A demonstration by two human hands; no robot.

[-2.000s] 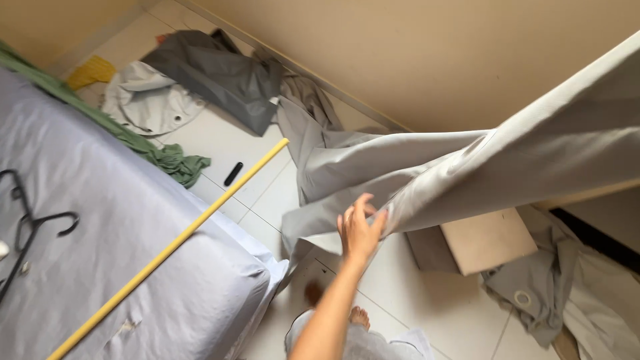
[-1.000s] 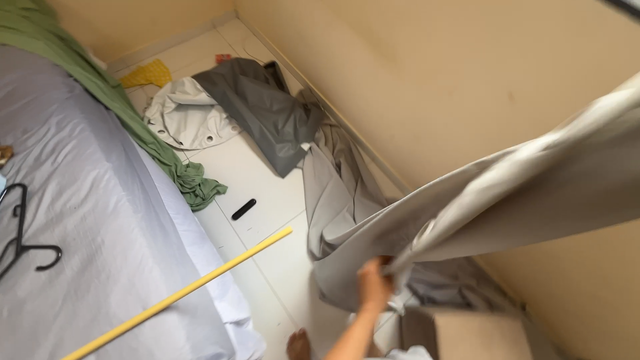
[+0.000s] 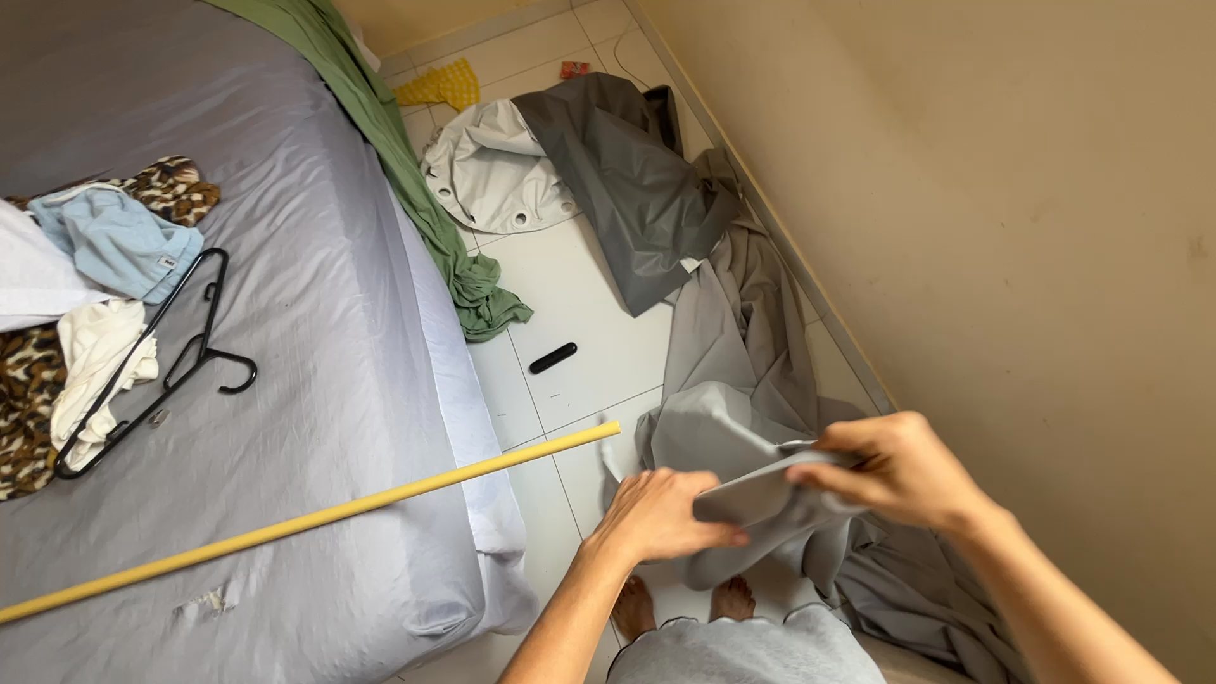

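A grey curtain [image 3: 746,304] hangs between my hands and trails over the tiled floor along the wall. My left hand [image 3: 670,513] grips one part of its edge, and my right hand [image 3: 879,465] pinches the edge a little farther right. Beyond it on the floor lies a dark grey curtain [image 3: 617,180] beside a pale grey one with metal eyelets [image 3: 494,171]. A yellow pole [image 3: 380,499] rests across the bed, its end jutting past the mattress to the left of my hands.
The bed [image 3: 313,380] on the left bears a black plastic hanger [image 3: 204,351] and rumpled clothes [image 3: 114,237]. Green cloth [image 3: 418,199] hangs off its side. On the floor are a small black object [image 3: 553,358] and yellow cloth [image 3: 442,85]. A beige wall [image 3: 997,218] rises at right.
The curtain that stretched up to the right has come down in front of me. Both hands now show on it, where earlier only one arm was seen. The view has shifted.
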